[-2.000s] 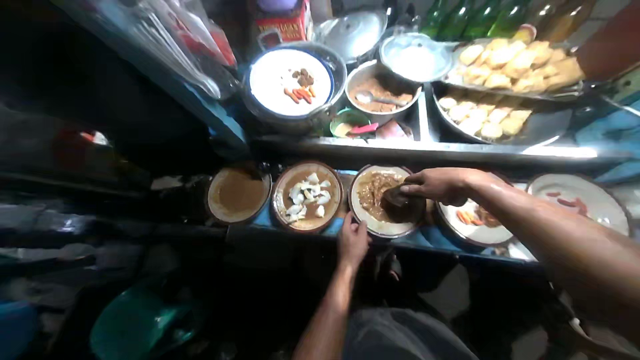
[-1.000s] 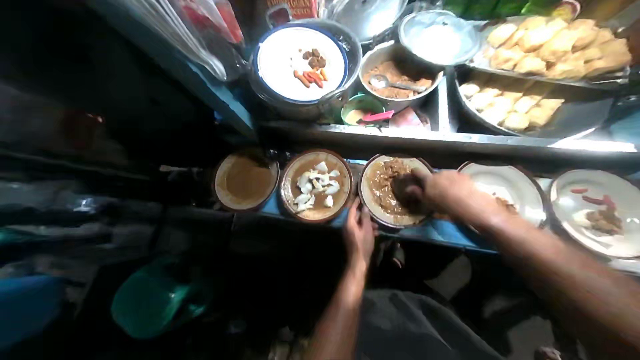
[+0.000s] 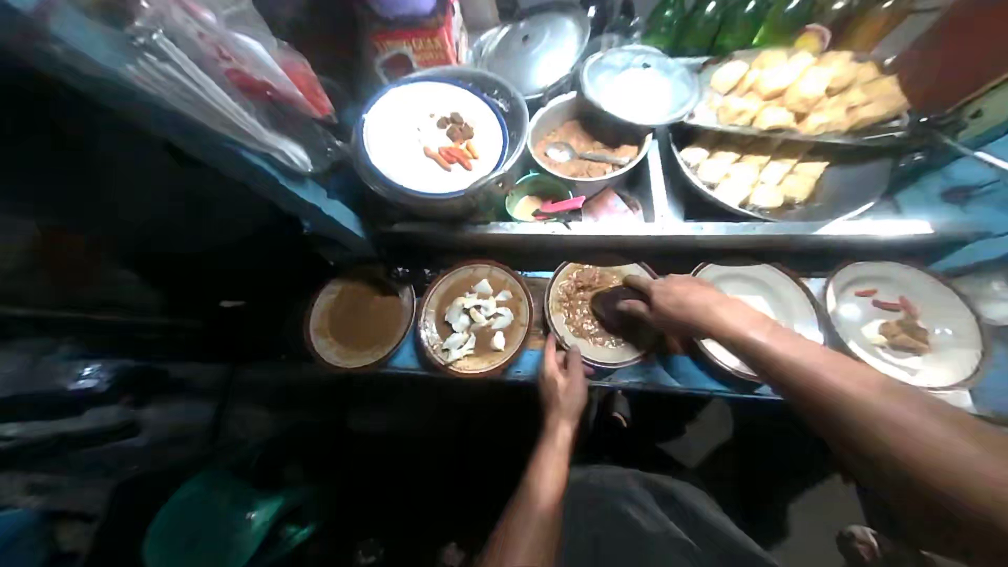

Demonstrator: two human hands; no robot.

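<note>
My right hand (image 3: 677, 305) grips a dark pestle (image 3: 618, 311), its face down in the brown, lumpy sauce on the middle plate (image 3: 557, 315). Fingers of my left hand (image 3: 564, 376) hold that plate's near left rim. Left of it, one plate (image 3: 429, 331) bears brown sauce with white chopped pieces, and a farther plate (image 3: 315, 331) has smooth brown sauce. To the right, a pale plate (image 3: 776, 303) is partly hidden by my right forearm. The far right plate (image 3: 945, 331) carries red chillies and a brown lump.
Above the metal ledge (image 3: 709, 228) stand a pot topped by a white plate with chillies (image 3: 394, 134), a pot with a spoon (image 3: 543, 118), a small green cup (image 3: 516, 193), a tray of fried pieces (image 3: 827, 87) and a wide pan (image 3: 858, 185). Green bottles (image 3: 713, 24) stand behind.
The pestle in my right hand has shifted about within the middle plate. My left hand stays at the rim. The view has swung slightly.
</note>
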